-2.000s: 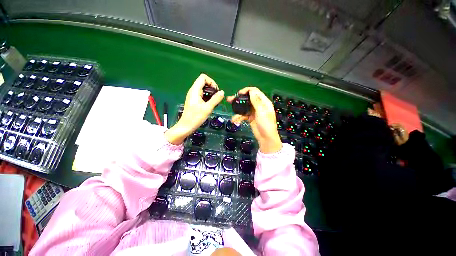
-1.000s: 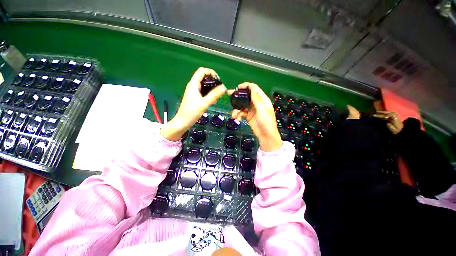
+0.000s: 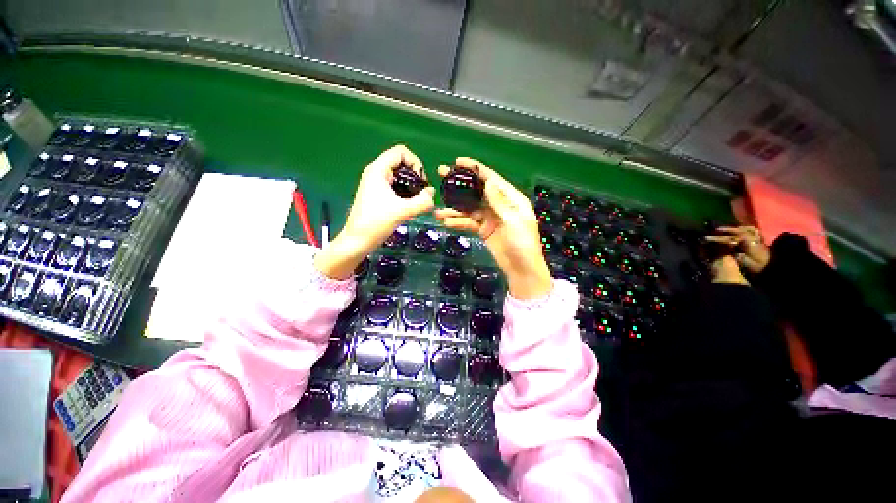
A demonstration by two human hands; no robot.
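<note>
My left hand [image 3: 378, 208] holds a dark round smartwatch unit [image 3: 407, 181] above the back of the front blister tray. My right hand [image 3: 504, 222] holds another smartwatch unit [image 3: 462, 187], with small pale and green marks on its dark face. The two units are side by side, apart. The clear blister tray [image 3: 474, 422] lies below, between my forearms, with dark discs in its pockets. Some front pockets hold no disc. My left hand and forearm hide part of the tray's left side.
Stacked blister trays [image 3: 116, 285] stand at the left. White paper sheets [image 3: 221, 236], a red pen [image 3: 304, 216] and a dark pen [image 3: 325, 224] lie nearer. A calculator [image 3: 88, 401] is lower left. A tray of lit watches [image 3: 599, 257] and a dark-sleeved person [image 3: 825, 305] are at the right.
Both units have shifted slightly left, and the right one now shows small lit marks, dark one second ago. The neighbouring person's hands have come together beside the lit tray.
</note>
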